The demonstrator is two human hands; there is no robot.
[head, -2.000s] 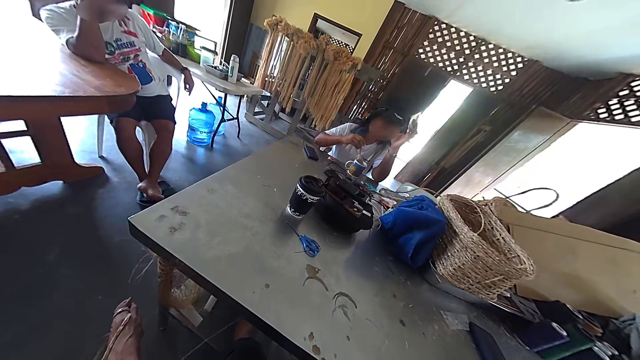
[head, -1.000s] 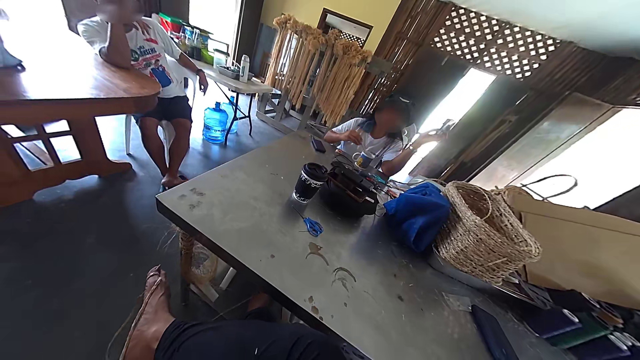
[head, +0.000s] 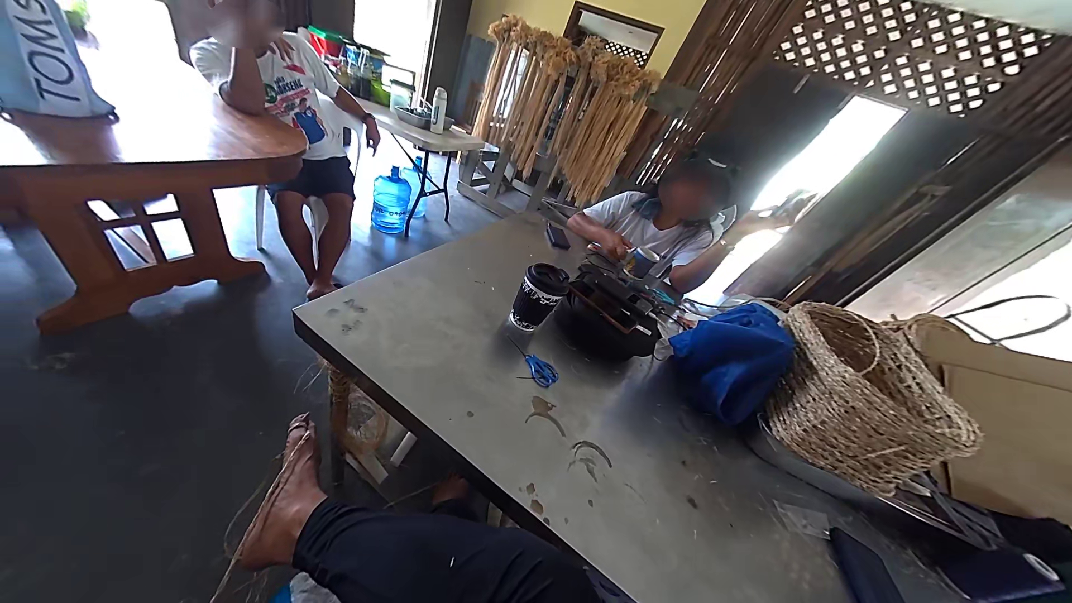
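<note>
Neither of my hands shows in the head view. My bare foot [head: 289, 494] is raised beside the table, with thin strands of natural fibre [head: 272, 502] running along it and down to the lower edge of the view. My leg in dark trousers [head: 419, 548] stretches along the table's near edge. On the grey table [head: 435, 335] lie blue-handled scissors [head: 542, 371], near a black lidded cup [head: 538, 297]. Beyond the cup stands a black bowl-shaped container [head: 607, 322] holding tools. A blue cloth [head: 735, 360] rests against a woven fibre basket [head: 863, 398].
Across the table a person [head: 662, 218] sits, one hand near a small can. Another person [head: 310, 126] sits on a white chair by a wooden table [head: 167, 172]. Fibre bundles [head: 569, 109] hang on a rack. A dark flat case [head: 867, 565] lies at the lower right.
The view has shifted, and more of my leg shows now than two seconds ago. The scissors, cup and basket have kept their places on the table.
</note>
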